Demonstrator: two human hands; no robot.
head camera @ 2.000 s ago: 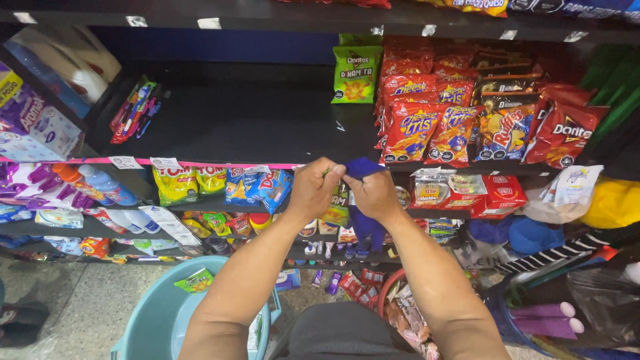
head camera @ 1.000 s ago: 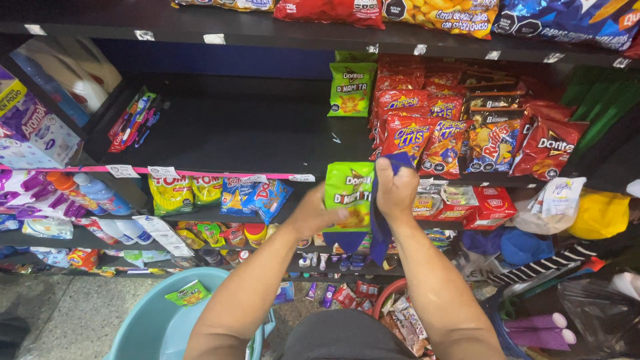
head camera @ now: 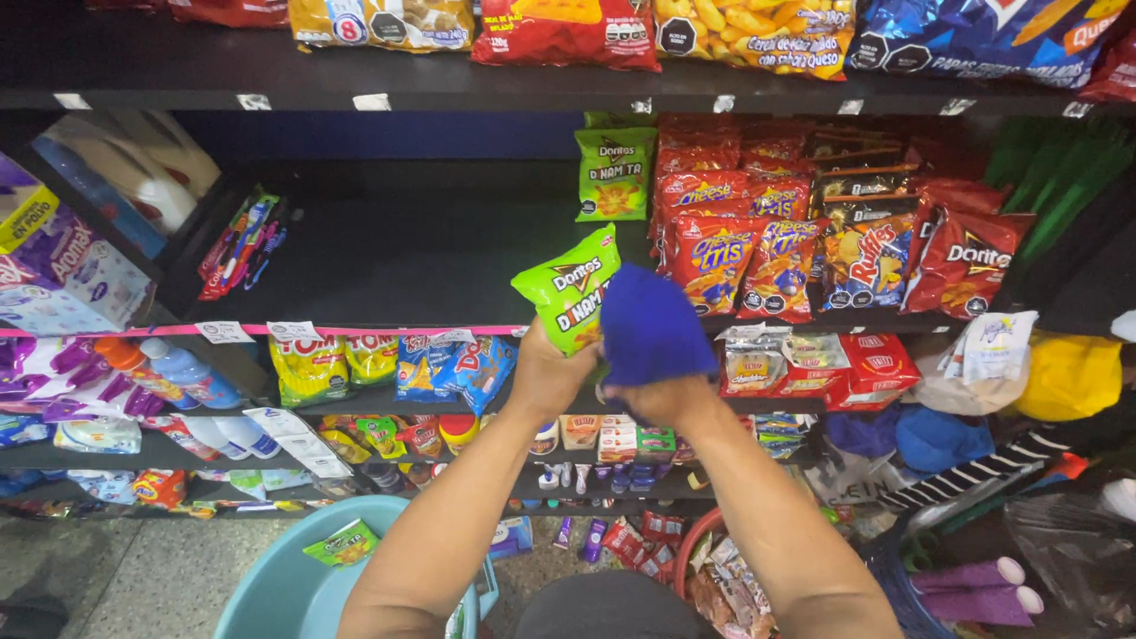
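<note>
My left hand (head camera: 557,368) grips the lower part of a green Doritos bag (head camera: 572,286), tilted in front of the shelf edge. Beside it my right hand (head camera: 661,399) holds a blue cloth (head camera: 655,328), which hangs over the fingers and covers the bag's right side. Above and behind stands another green Doritos bag (head camera: 616,173) on the black shelf (head camera: 417,240). Right of that are rows of red Cheese Tris bags (head camera: 710,257), a Ruffles bag (head camera: 868,253) and a red Doritos bag (head camera: 967,262).
Toothbrushes (head camera: 248,244) lie at the shelf's left end. Below, a light-blue plastic tub (head camera: 257,581) with a green snack bag (head camera: 342,543) stands on the floor, near a red container (head camera: 697,541) of packets. Large snack bags (head camera: 754,31) line the upper shelf; purple rolls (head camera: 972,590) are at lower right.
The green bag, not visible in my hands two seconds ago, was upright one second ago and now tilts, higher up. The blue cloth has come up beside it in my right hand.
</note>
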